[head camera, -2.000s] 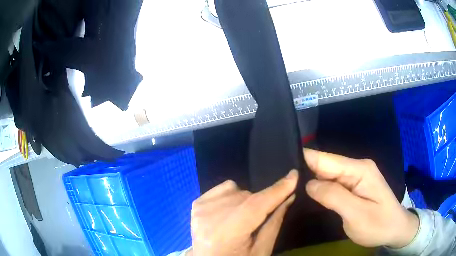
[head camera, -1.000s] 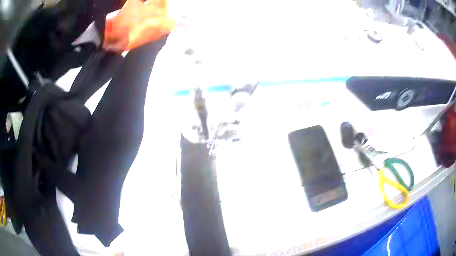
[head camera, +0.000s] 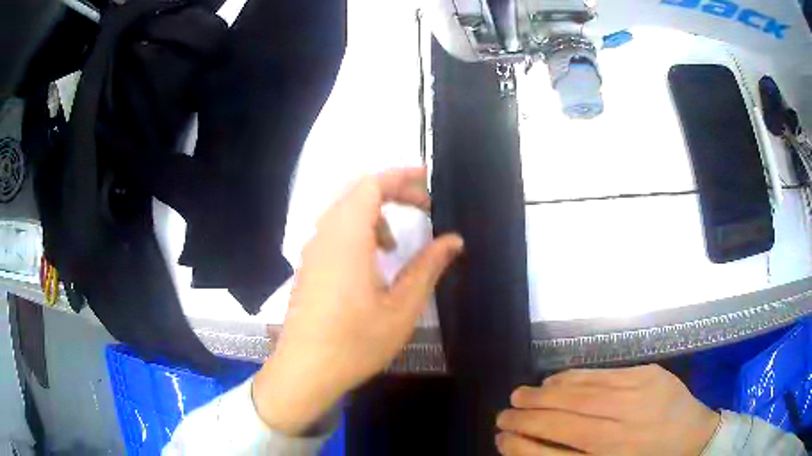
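A black fabric strip (head camera: 481, 214) runs from under the head of the white sewing machine (head camera: 641, 27) down over the table's front edge. My left hand (head camera: 347, 294) is at the strip's left edge, thumb tip over the fabric, fingers curved apart; whether it pinches the cloth is unclear. My right hand (head camera: 605, 410) lies at the strip's right edge below the table edge, fingers together on the fabric. A grey-blue attachment (head camera: 577, 85) hangs right of the strip. The needle tip cannot be made out.
Black cut pieces (head camera: 258, 134) are heaped at the left. A smartphone (head camera: 726, 160) and a dark-handled item (head camera: 777, 105) lie at the right. The measuring tape (head camera: 623, 346) follows the front edge. Blue crates (head camera: 169, 401) stand below on both sides; looped handles (head camera: 50, 280) show far left.
Both hands, out of view one second ago, are back at the strip. Two seconds ago they were together on it below the table edge. The view has shifted from the machine head back toward the front edge.
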